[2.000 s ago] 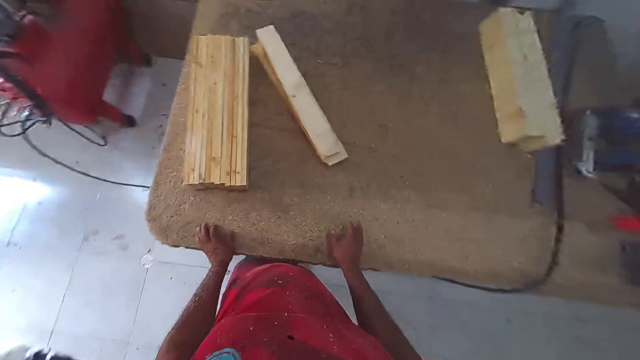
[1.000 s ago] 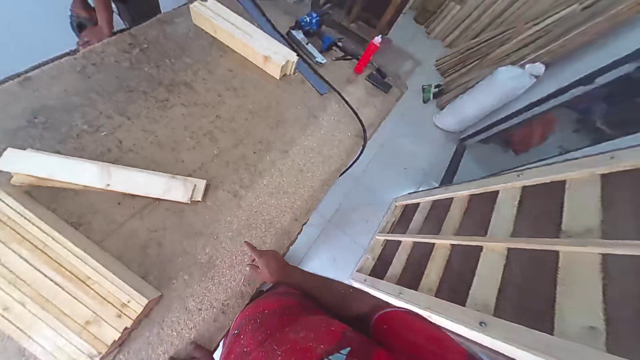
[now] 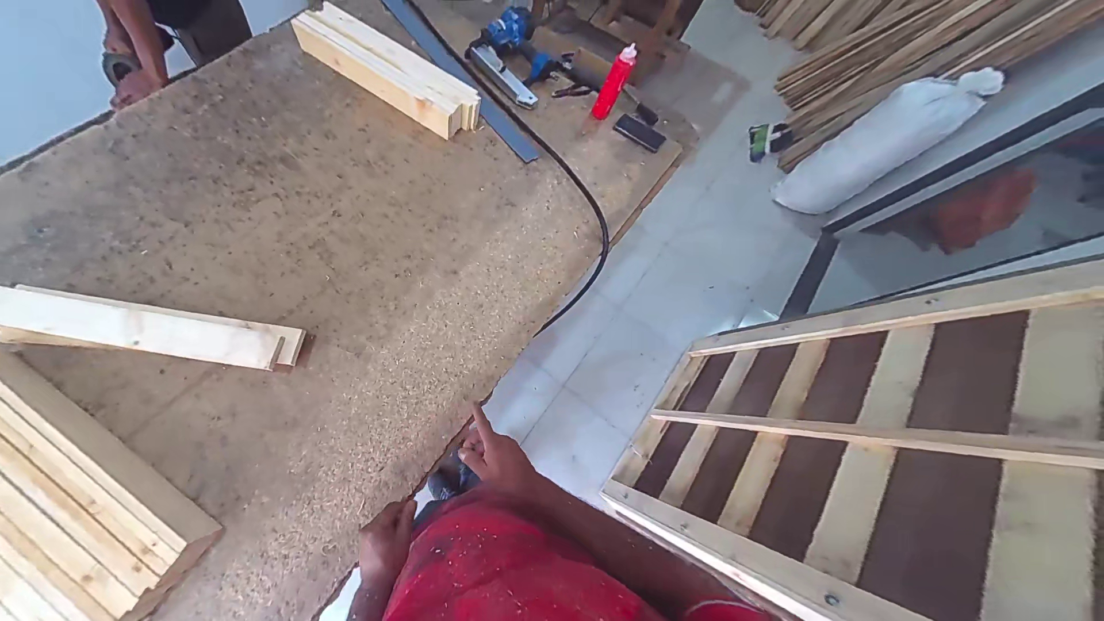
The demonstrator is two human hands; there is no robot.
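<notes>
My right hand (image 3: 498, 453) is at the near edge of the sawdust-covered worktable (image 3: 345, 233), its index finger extended and nothing in it. Lower down, my left hand (image 3: 386, 539) rests at the same edge with its fingers curled; whether they are fully closed is unclear. A stack of wooden strips (image 3: 95, 509) lies left of my left hand. Beyond it are a few loose boards (image 3: 155, 328), one overlapping another. Another bundle of boards (image 3: 379, 69) sits near the far side, beside a flat grey metal bar (image 3: 509, 129).
A red squeeze bottle (image 3: 614, 82), a blue power tool (image 3: 509, 30) and a black cable (image 3: 595, 207) are at the table's right. A slatted wooden frame (image 3: 845, 431) stands on the right, before a white sack (image 3: 888, 142). A co-worker's hands (image 3: 138, 86) are at upper left.
The view has swung far to the right since two seconds ago. My right hand, on the table's edge then, has its index finger extended and has come off the tabletop since one second ago.
</notes>
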